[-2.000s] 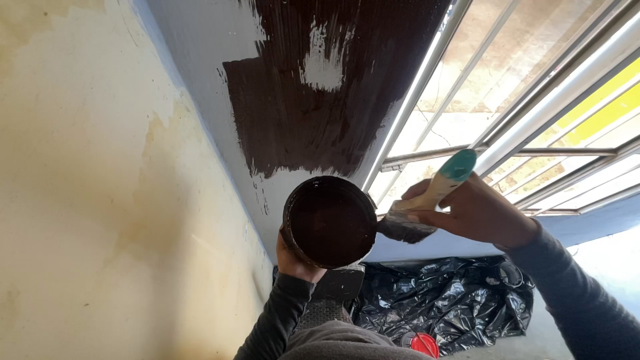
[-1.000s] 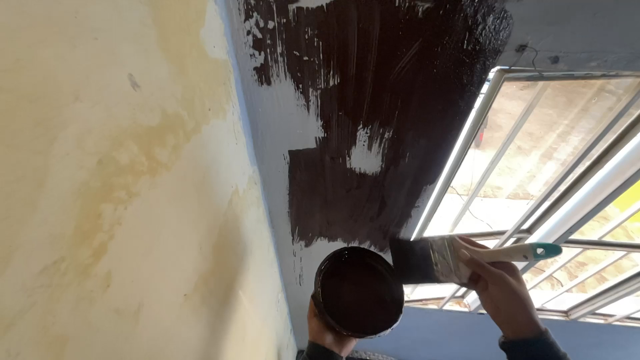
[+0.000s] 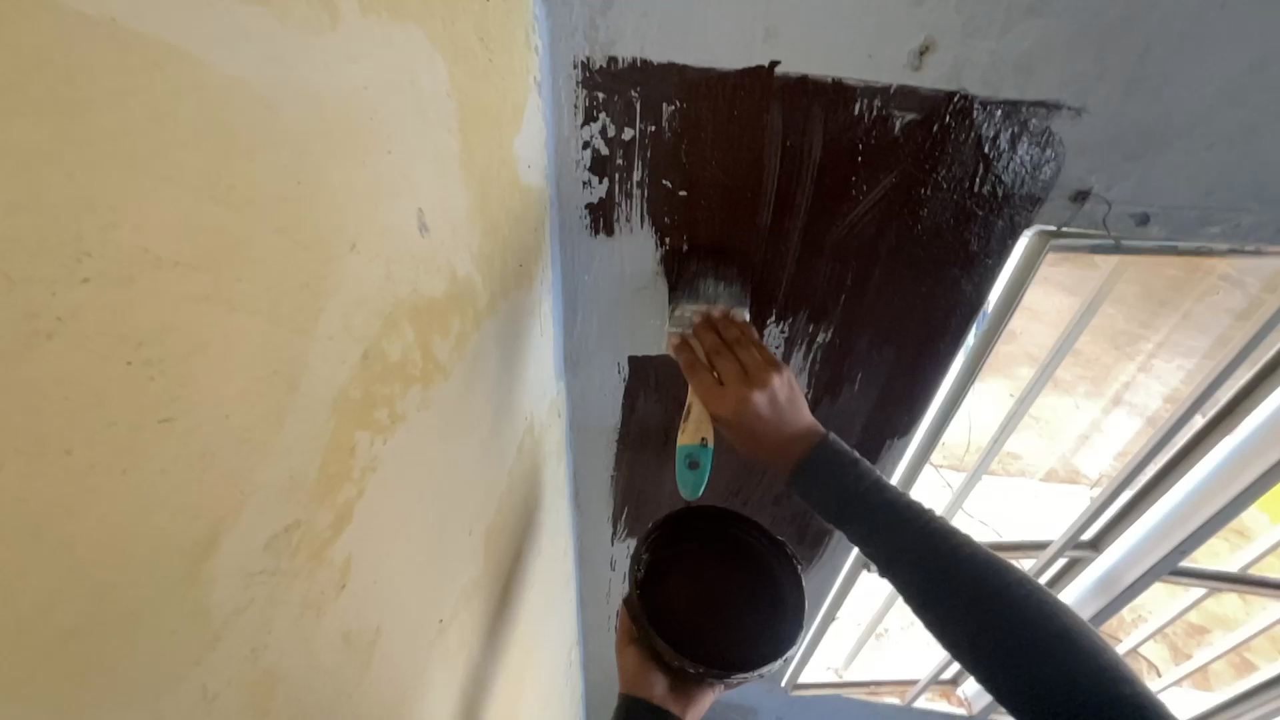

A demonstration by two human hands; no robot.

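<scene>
A wide paintbrush [image 3: 694, 430] with a pale handle and teal end is gripped near its metal band by my right hand [image 3: 745, 385]. Its dark bristles press on the dark brown paint [image 3: 830, 210] that covers part of the grey wall [image 3: 612, 290]. Below the brush, my left hand [image 3: 655, 665] supports a round open can [image 3: 717, 592] from its lower left side. Dark brown paint lies inside the can, and smears mark its rim. Most of the left hand's fingers are hidden under the can.
A yellowish, patchy wall [image 3: 250, 360] meets the grey one at a corner on the left. To the right stands a metal-framed window [image 3: 1010, 300] with bars. Small wires stick out of the wall above the window's corner.
My right hand has moved from beside the can up to the wall, and the bristles now touch the paint there. The left hand still holds the can. The view has shifted up the wall.
</scene>
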